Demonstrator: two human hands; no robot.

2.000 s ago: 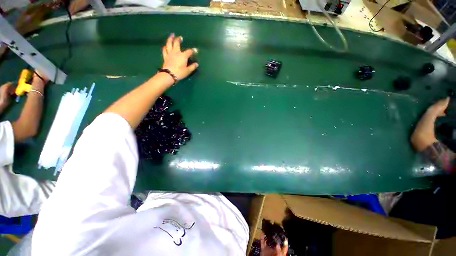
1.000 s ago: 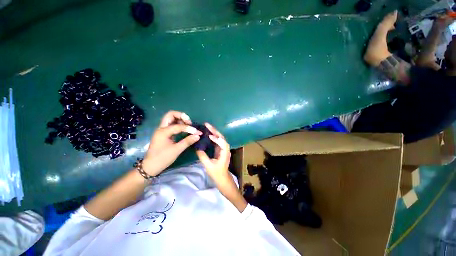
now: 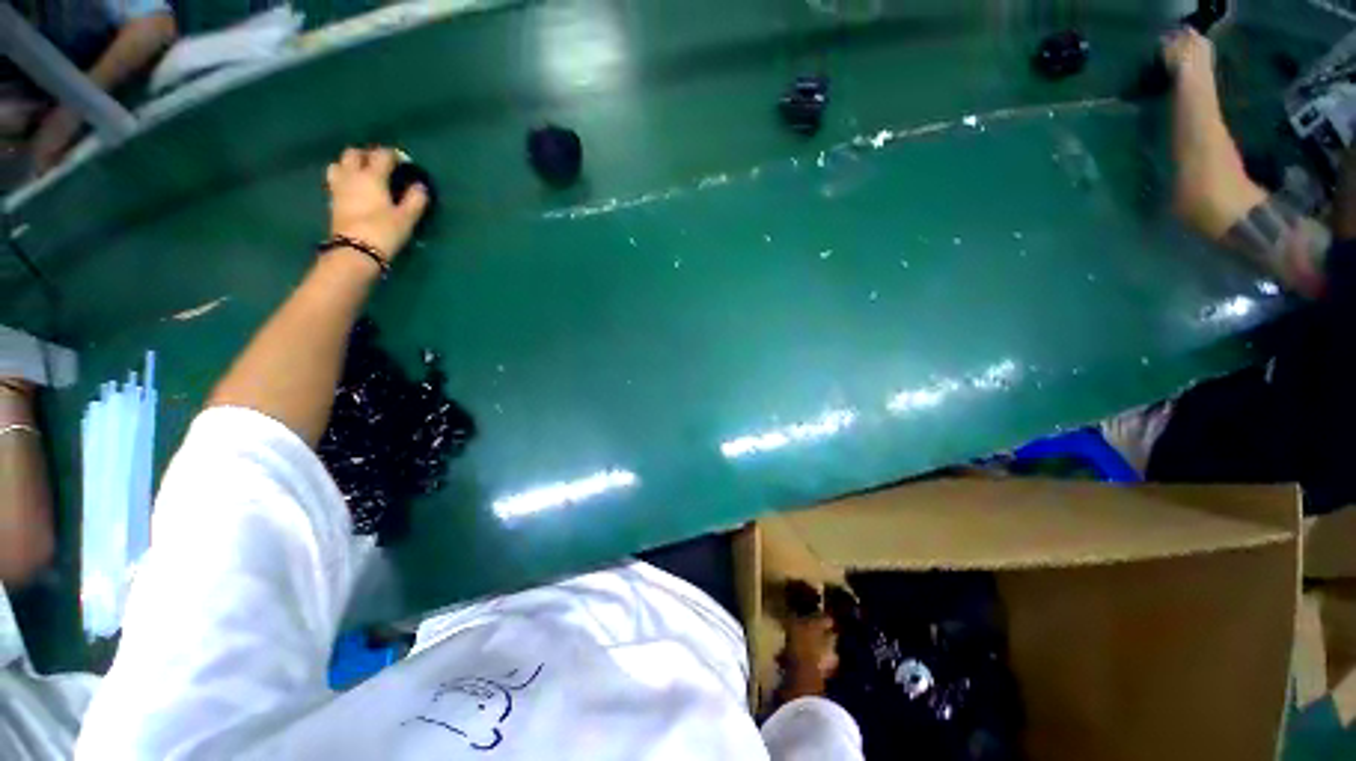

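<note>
My left hand (image 3: 372,204) is stretched out over the far left of the green bench, its fingers around a round black unit (image 3: 409,183) at bench level. A heap of small black parts (image 3: 394,431) lies on the bench nearer me, partly hidden by my left forearm. My right hand (image 3: 808,651) is down inside the open carton (image 3: 1145,654) beside my lap, at the edge of a heap of black units (image 3: 944,654). A small dark piece shows at its fingers; whether it is held cannot be told.
Other black units stand in a row on the far side: one (image 3: 555,153), another (image 3: 805,103) and one farther right (image 3: 1060,55). Whitish-blue rods (image 3: 116,506) lie at left. A neighbour's arm (image 3: 1212,164) reaches over the bench at right.
My hands were together on a black unit in front of my chest. My left hand has moved out to the far left with a unit, and my right hand has gone down into the carton.
</note>
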